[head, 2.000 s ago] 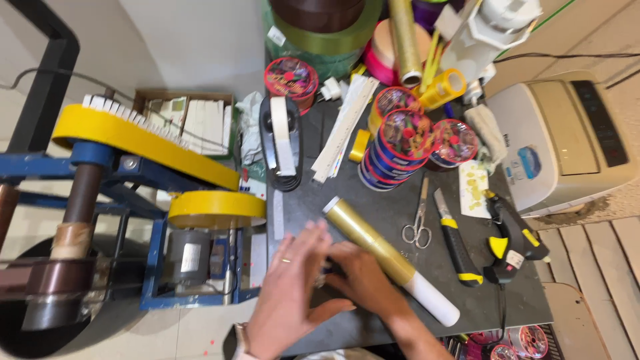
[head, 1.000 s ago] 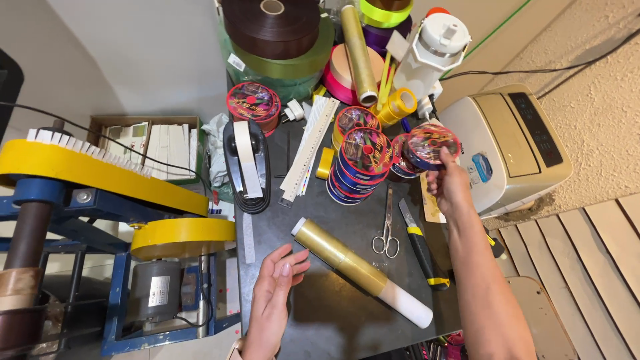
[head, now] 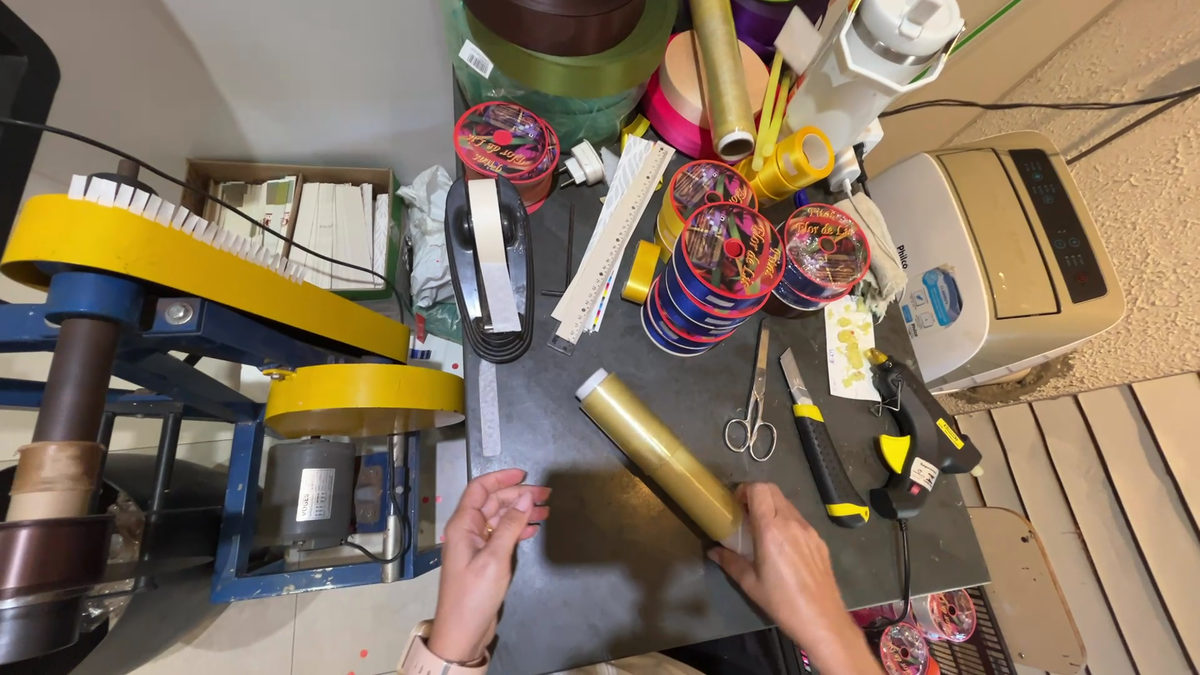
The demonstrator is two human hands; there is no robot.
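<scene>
A roll of yellowish clear film (head: pixel 664 457) with a white core lies diagonally on the dark tabletop. My right hand (head: pixel 783 567) is closed around its lower end. At the left of the roll, my left hand (head: pixel 492 553) hovers near the table's edge, fingers loosely curled and holding nothing. Scissors (head: pixel 753 417), a utility knife (head: pixel 822 441) and a black and yellow glue gun (head: pixel 923 441) lie to the right. Stacked ribbon spools (head: pixel 717 272) stand behind the roll, with another spool (head: pixel 825 253) beside them. A tape dispenser (head: pixel 487 253) and a ruler (head: pixel 614 244) are farther left.
A blue-framed machine with a yellow belt (head: pixel 206 281) stands at the left. Behind it is a box of paper strips (head: pixel 337 230). Large ribbon rolls (head: pixel 572 75) and a white bottle (head: pixel 867 75) stand at the back. A beige appliance (head: pixel 1003 262) stands at the right.
My right hand has let go of a ribbon spool, which now sits beside the stack, and has come down onto the film roll's lower end. My left hand remains left of the roll.
</scene>
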